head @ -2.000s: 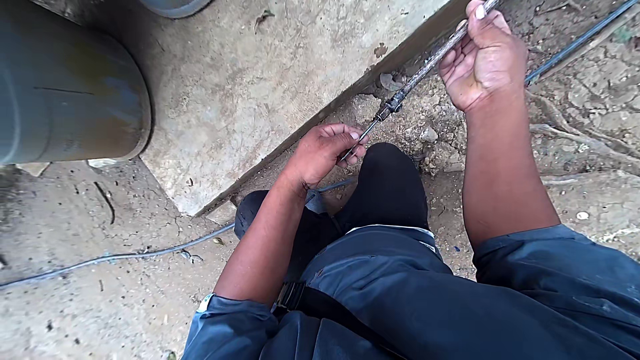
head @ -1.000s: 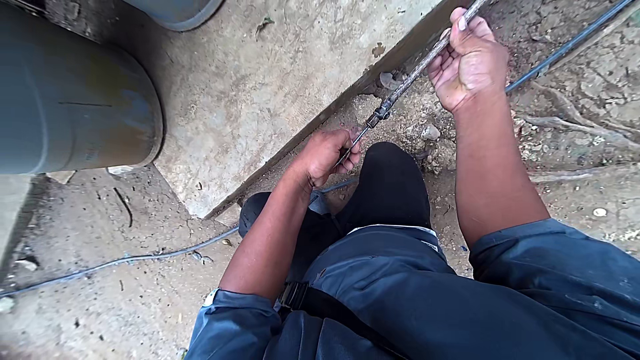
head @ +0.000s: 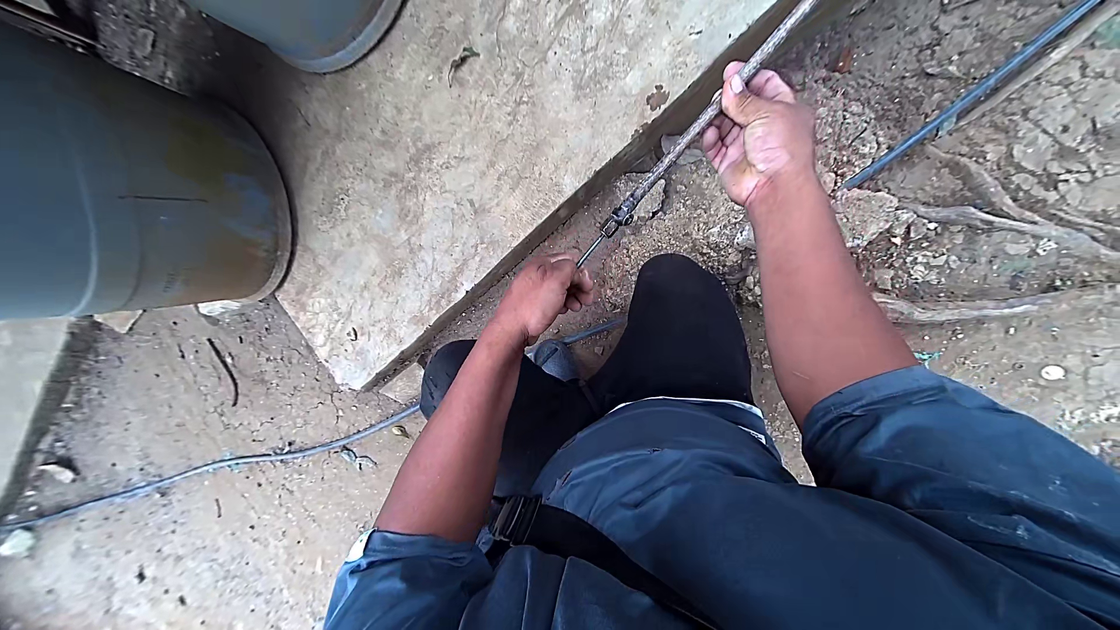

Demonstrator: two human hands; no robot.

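A long, thin, weathered rod or pipe (head: 669,159) slants from the top edge down toward my knees. My right hand (head: 759,127) grips its upper part between thumb and fingers. At its lower end is a dark metal clamp or fitting (head: 618,219), from which a thin metal shaft (head: 591,251) runs down into my left hand (head: 549,293). My left hand is closed around that shaft; whatever lies inside the fist is hidden. The fitting sits between my two hands, nearer the left one, above the dirt beside a concrete slab's edge.
A concrete slab (head: 490,175) lies to the left of the rod. Two large drums, one at left (head: 140,201) and one at the top (head: 324,31), stand on or beside it. A blue hose (head: 210,466) crosses the ground; another blue pipe (head: 971,94) and roots (head: 989,214) lie at right.
The rod has stayed in both hands. My right hand still grips its upper part, and my left hand remains at the thin shaft. The view has shifted slightly.
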